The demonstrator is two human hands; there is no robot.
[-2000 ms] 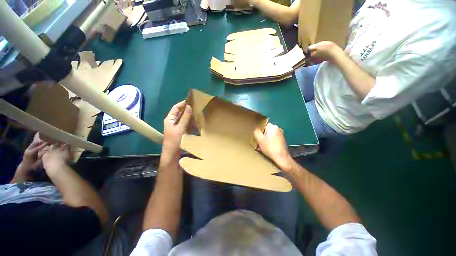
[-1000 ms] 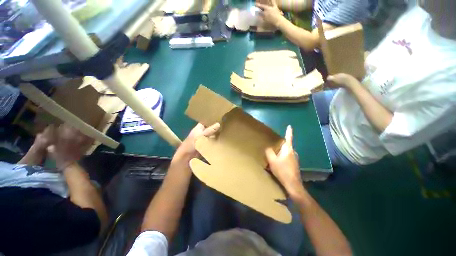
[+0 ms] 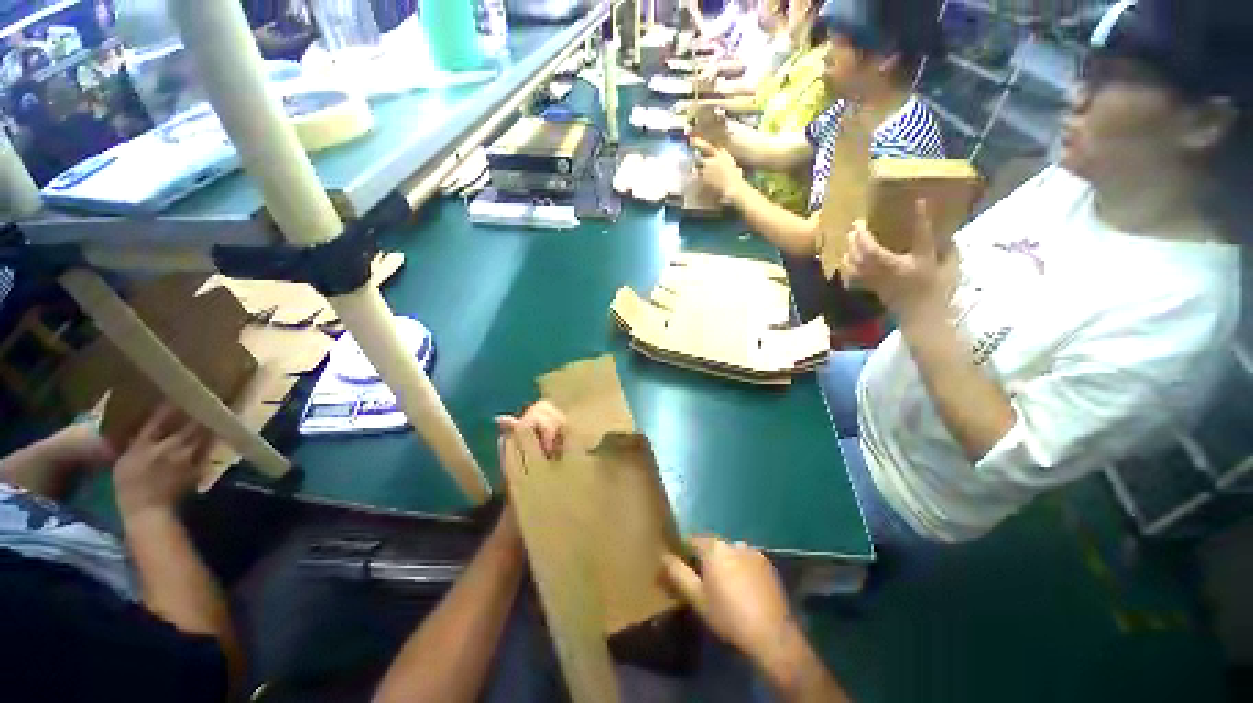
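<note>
A part-folded brown box is held tilted over the bench's front edge and my lap. My left hand grips its upper left edge, with the fingers over the top beside a flap that sticks up. My right hand is at its lower right side, the thumb against the inside and the other fingers behind the wall. The lower end of the box runs down near the bottom of the picture and is partly in shadow.
A stack of blanks lies on the green bench. A bench scale stands behind a cream rack post. A person in a white shirt holds a box at right; another person handles cardboard at left. A raised shelf is upper left.
The view has tilted up, showing more of the line. The box has turned more upright, and its wide rounded flap no longer shows spread out below. The person at right has raised their box.
</note>
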